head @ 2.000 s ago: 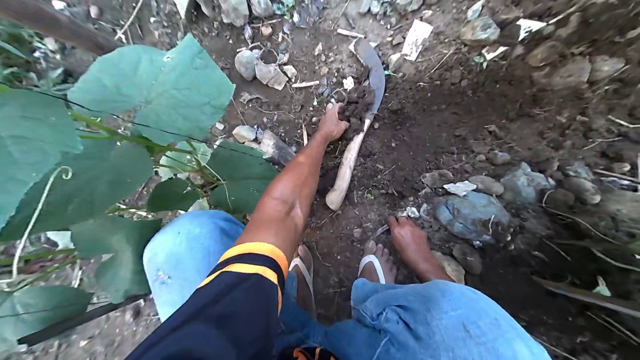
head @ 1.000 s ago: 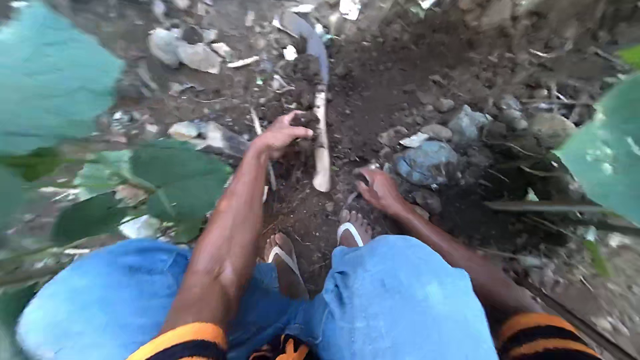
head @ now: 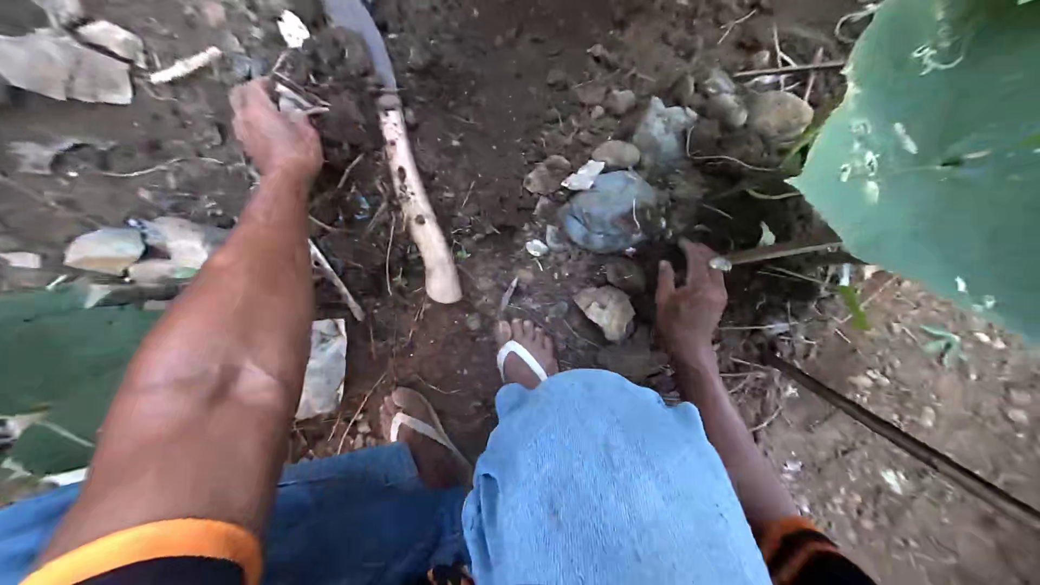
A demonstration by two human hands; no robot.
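Observation:
My left hand (head: 276,134) is at the upper left, low over the soil, with small pale twigs or debris (head: 296,99) at its fingers; whether it grips them is unclear. Just right of it lies a machete with a curved grey blade (head: 370,41) and a pale wooden handle (head: 416,199), touched by neither hand. On the right, my right hand (head: 691,301) reaches down to the dark soil, fingers somewhat apart, beside a blue-grey rock (head: 609,211). A small pale bit shows at its fingertips, by a thin stick (head: 784,252); its hold is not clear.
Stones (head: 104,250) and pale flat pieces (head: 65,65) lie at the left. A large green leaf (head: 934,162) overhangs the right side, another the lower left (head: 65,366). A dark rod (head: 902,443) slants across the lower right. My feet in white-strapped sandals (head: 520,361) stand below the machete handle.
My left hand has moved away from the machete handle, toward the upper left. The right hand has moved to the right, past the blue-grey rock's lower edge. The view has shifted.

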